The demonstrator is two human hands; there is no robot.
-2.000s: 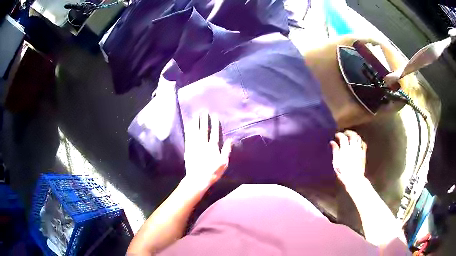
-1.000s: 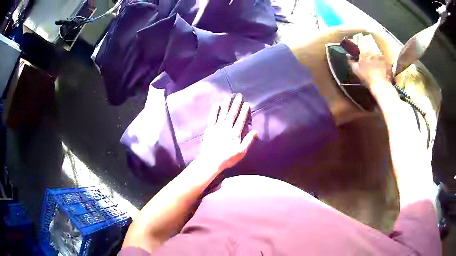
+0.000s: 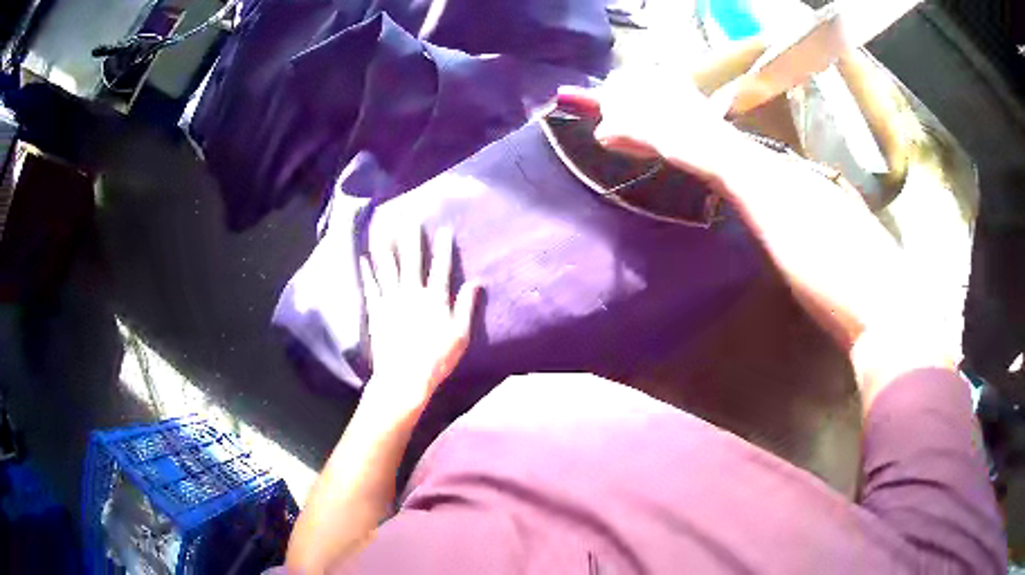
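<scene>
A purple jacket (image 3: 528,264) lies spread over the board, with sunlight on its middle. My left hand (image 3: 414,309) rests flat on its left part, fingers spread, holding nothing. My right hand (image 3: 652,124) is closed on the handle of the dark steam iron (image 3: 629,174), which has a pale rim. The iron is on the upper right part of the jacket. My right hand is overexposed and hides part of the iron.
More purple jackets (image 3: 326,90) lie crumpled beyond the board. A pale strap or hose wrap (image 3: 815,56) runs over the right end. A blue plastic crate (image 3: 191,461) stands on the floor at lower left. A dark cable (image 3: 141,45) lies at upper left.
My right hand has taken hold of the iron and moved it left from the board's right end onto the jacket. My left hand has shifted left over the cloth since a second ago.
</scene>
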